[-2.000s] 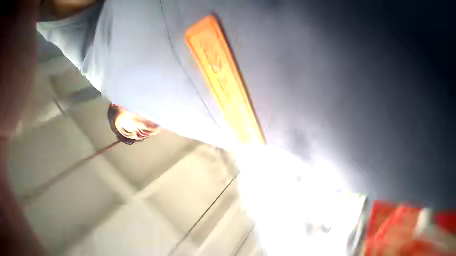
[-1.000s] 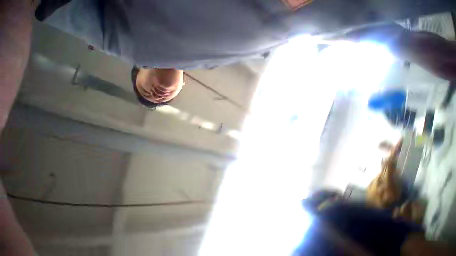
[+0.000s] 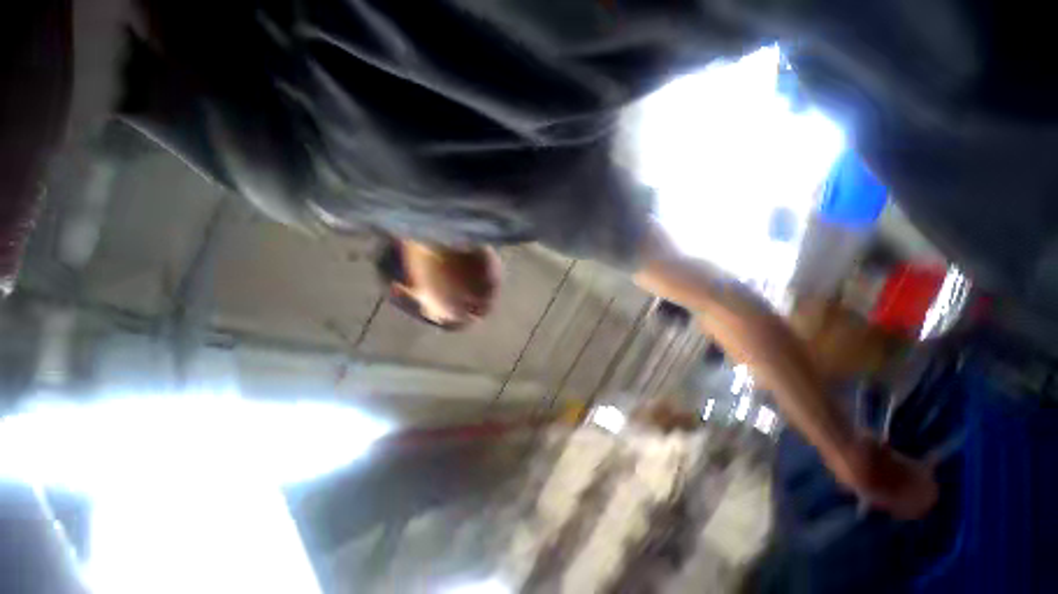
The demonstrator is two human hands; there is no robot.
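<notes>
The picture is blurred and tilted, with ceiling in it. A person in a dark grey shirt [image 3: 441, 139] fills the top, with the head hanging into view below the shirt. A bare forearm [image 3: 772, 348] runs from the shirt down to a hand [image 3: 893, 482] at the lower right. That hand is over dark navy pieces [image 3: 812, 499] beside a blue crate [image 3: 1004, 487]; whether it grips anything cannot be told. I cannot make out either of my own hands.
A red object [image 3: 908, 299] and a small blue object [image 3: 853, 192] show at the right. Brown shapes lie near the forearm. Pale blurred heaps [image 3: 627, 499] are at the bottom middle. Bright glare covers the lower left and upper middle. A dark blurred shape lines the left edge.
The view has swung round. The shirt now fills more of the top, and the forearm, hand and blue crate have come into view at the right. The orange label has gone from view.
</notes>
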